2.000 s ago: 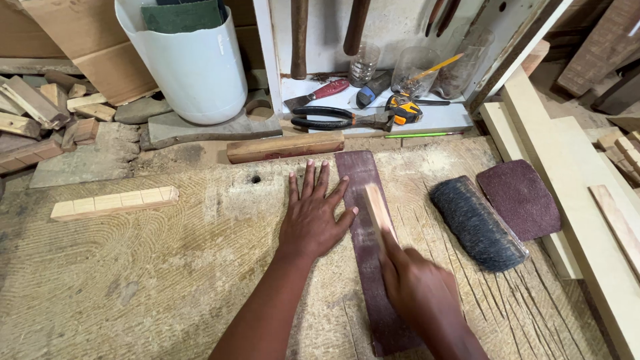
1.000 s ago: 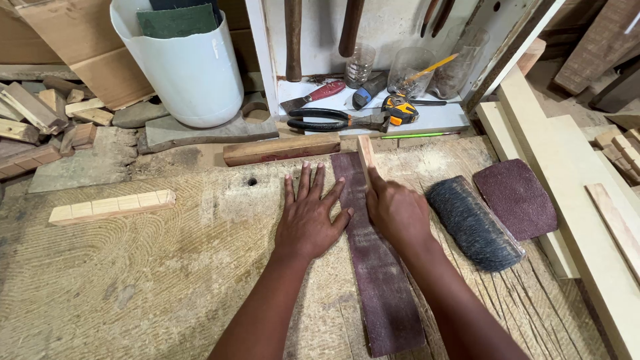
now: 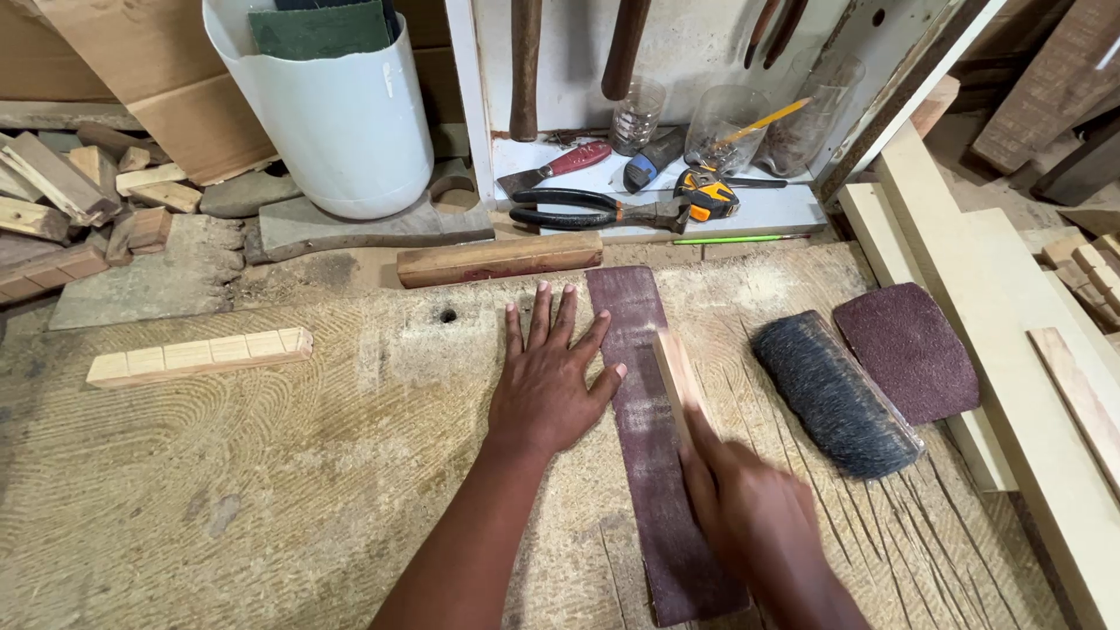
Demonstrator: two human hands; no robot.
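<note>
A long maroon strip of sandpaper (image 3: pixel 643 420), dusted with pale powder, lies on the worn wooden bench top (image 3: pixel 289 490). My left hand (image 3: pixel 551 385) rests flat with spread fingers, its fingertips and thumb at the strip's left edge. My right hand (image 3: pixel 752 499), slightly blurred, grips a narrow pale wood strip (image 3: pixel 678 376) at the sandpaper's right edge; the hand hides its near end. To the left lies a pale wood piece with crosswise lines (image 3: pixel 201 354). Right of my right hand are a dark bristle brush (image 3: pixel 831 394) and a maroon sandpaper piece (image 3: pixel 910 350).
A brown wood block (image 3: pixel 499 258) lies at the bench's back edge. Behind it are end-cutting pliers (image 3: pixel 604 210), a scraper (image 3: pixel 556 166), a tape measure (image 3: pixel 707 192) and a white plastic container (image 3: pixel 337 122). Pale boards (image 3: pixel 989 297) stand at the right, scrap wood (image 3: pixel 61 184) at the left.
My right hand moved forward along the sandpaper with the pale wood strip, then back toward me. My left hand stays in about the same place.
</note>
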